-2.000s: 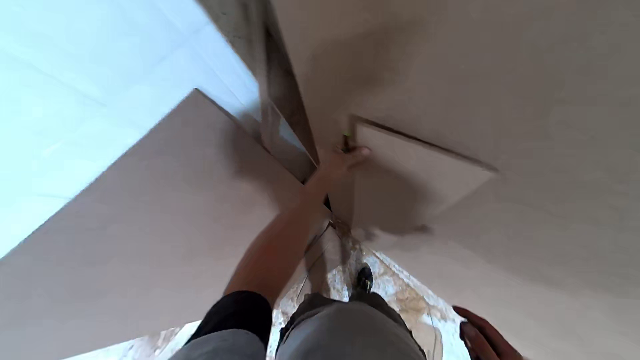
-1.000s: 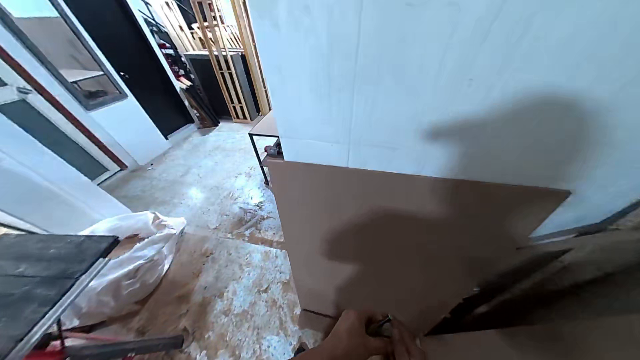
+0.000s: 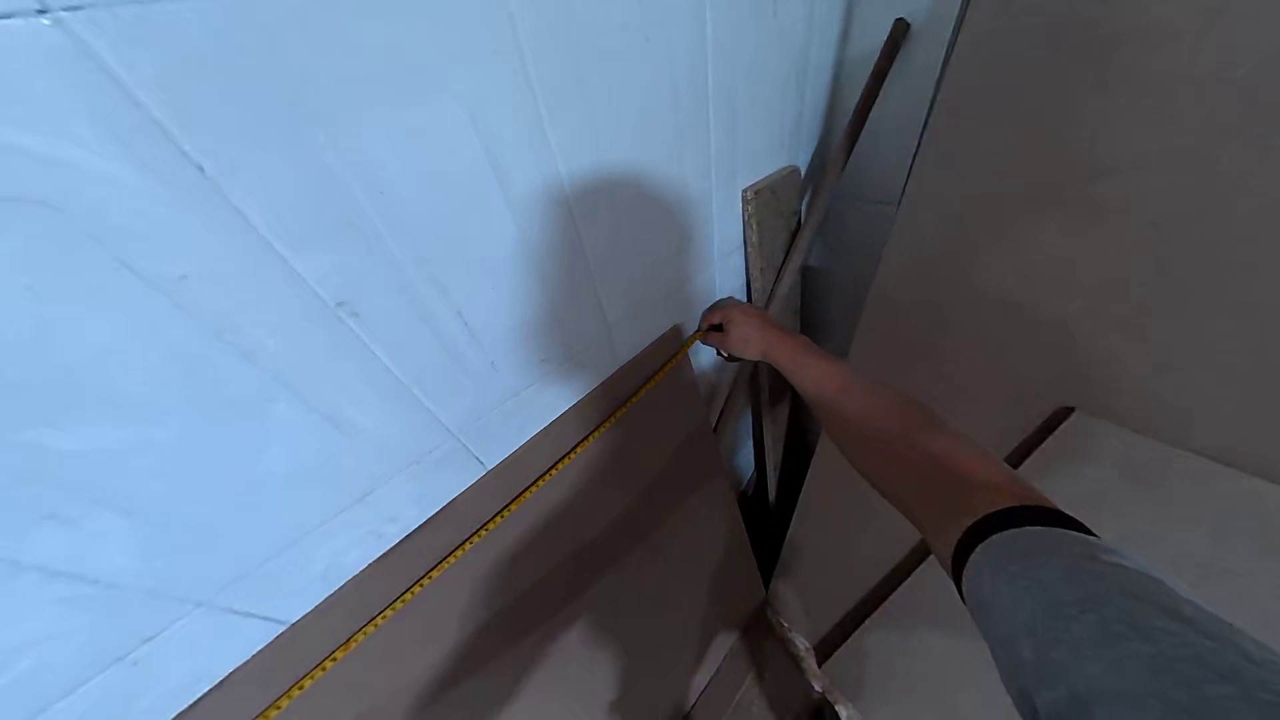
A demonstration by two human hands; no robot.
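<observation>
A yellow tape measure blade (image 3: pixel 480 530) stretches diagonally over a brown sheet board (image 3: pixel 590 560), near and roughly along its upper edge. At the board's far top corner, my right hand (image 3: pixel 738 330) grips the tape measure, whose body is mostly hidden by the fingers. The sheet leans against a white wall (image 3: pixel 300 250). The blade runs out of view at the lower left, and my left hand is out of view.
A narrow board offcut (image 3: pixel 772 230) and a long thin strip (image 3: pixel 870 100) stand in the corner behind my hand. Large brown panels (image 3: pixel 1080 250) lean on the right, with a smaller panel (image 3: pixel 1130 560) against them.
The yellow blade now lies extended across the board; a second ago both hands were close together at a board's edge. The view has swung strongly.
</observation>
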